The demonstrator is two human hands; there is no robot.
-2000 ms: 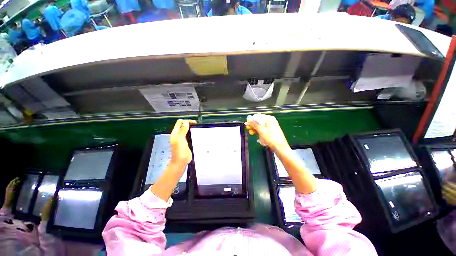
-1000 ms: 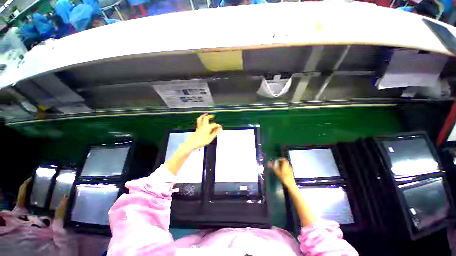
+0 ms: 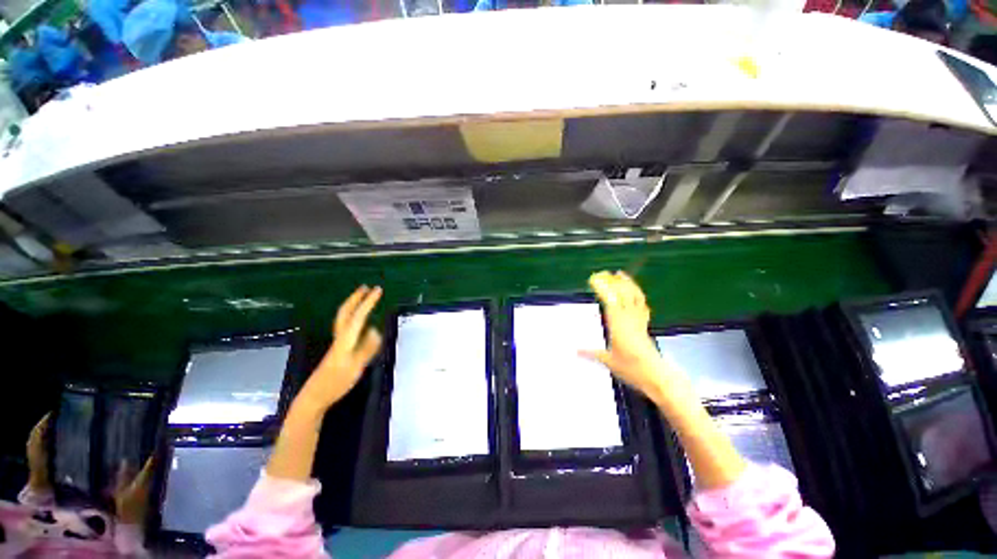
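Observation:
A black tray (image 3: 426, 500) lies in front of me with two tablets side by side. The left tablet (image 3: 440, 382) and the right tablet (image 3: 565, 377) both have white lit screens. My left hand (image 3: 352, 344) is open beside the tray's upper left edge, fingers apart, holding nothing. My right hand (image 3: 623, 333) is open at the upper right edge, its thumb over the right tablet's screen. I cannot tell whether either hand touches the tray.
More trays with tablets stand at left (image 3: 224, 437) and right (image 3: 929, 404), beside black stacked trays (image 3: 814, 404). A white shelf (image 3: 437, 82) with taped papers (image 3: 415, 212) runs above the green bench (image 3: 262, 278). Another worker's hands (image 3: 133, 491) show at far left.
My left hand has moved off the tablets to the tray's left side. My right hand has moved up to its upper right edge. The small white item seen earlier in my right hand is gone.

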